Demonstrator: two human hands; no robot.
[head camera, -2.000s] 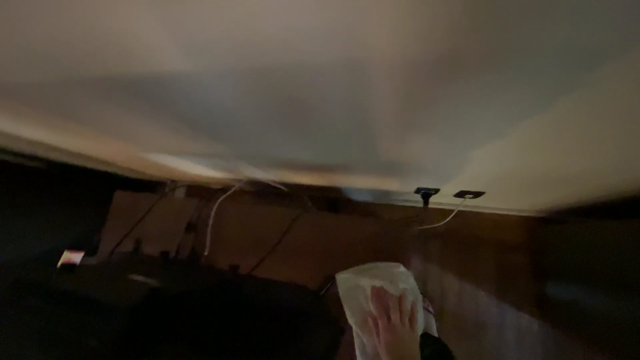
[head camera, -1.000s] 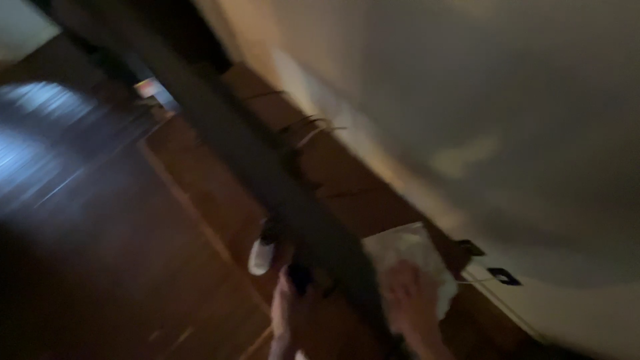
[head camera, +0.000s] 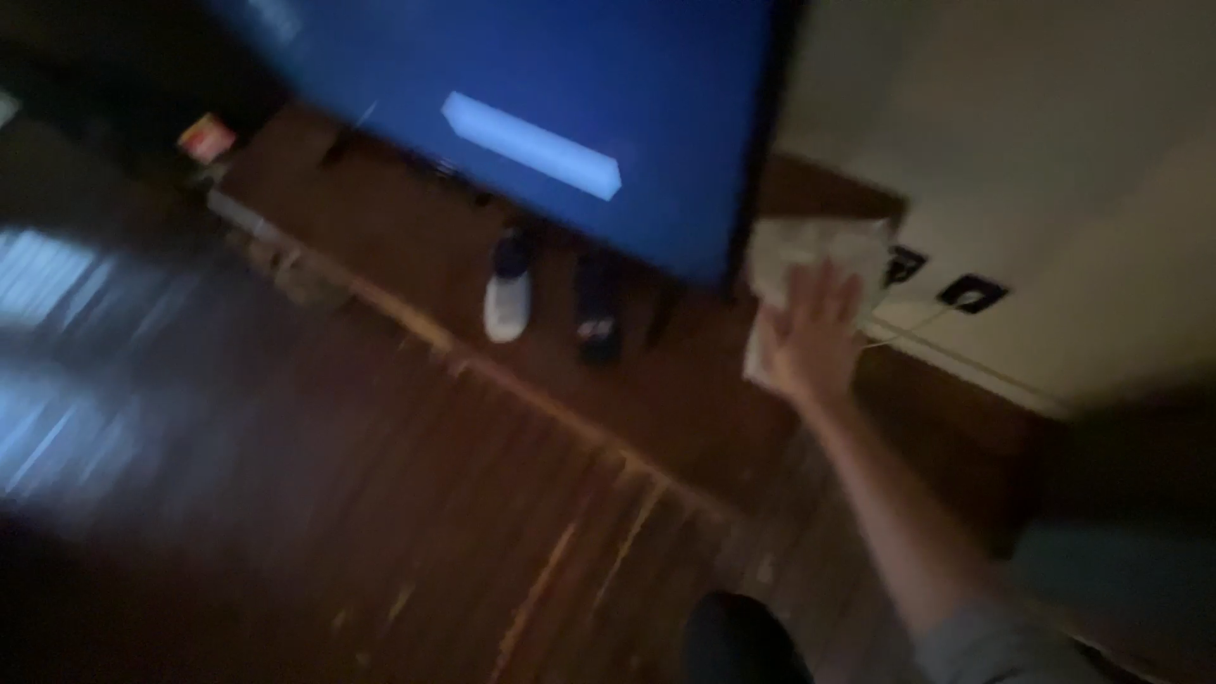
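My right hand (head camera: 819, 328) lies over a pale cloth (head camera: 822, 237), fingers spread across it, at the right end of a low dark wooden TV stand (head camera: 665, 408). The image is blurred, so how firmly the fingers hold the cloth is unclear. To the left of that hand, a white-and-dark handheld item (head camera: 508, 290), probably a remote control, lies on the stand. A dark elongated item (head camera: 597, 313), perhaps another remote, lies beside it. My left hand is out of view.
A television (head camera: 608, 85) with a lit blue screen rises over the stand. Black wall outlets (head camera: 971, 293) with cables are at the right. A small red and yellow item (head camera: 207, 139) is at the far left end. A dark shoe or foot (head camera: 741, 641) shows on the wooden floor (head camera: 380, 522).
My left hand, beside the dark item one second ago, has left the view. My right hand remains on the cloth. The view has turned strongly, and the television's screen now shows.
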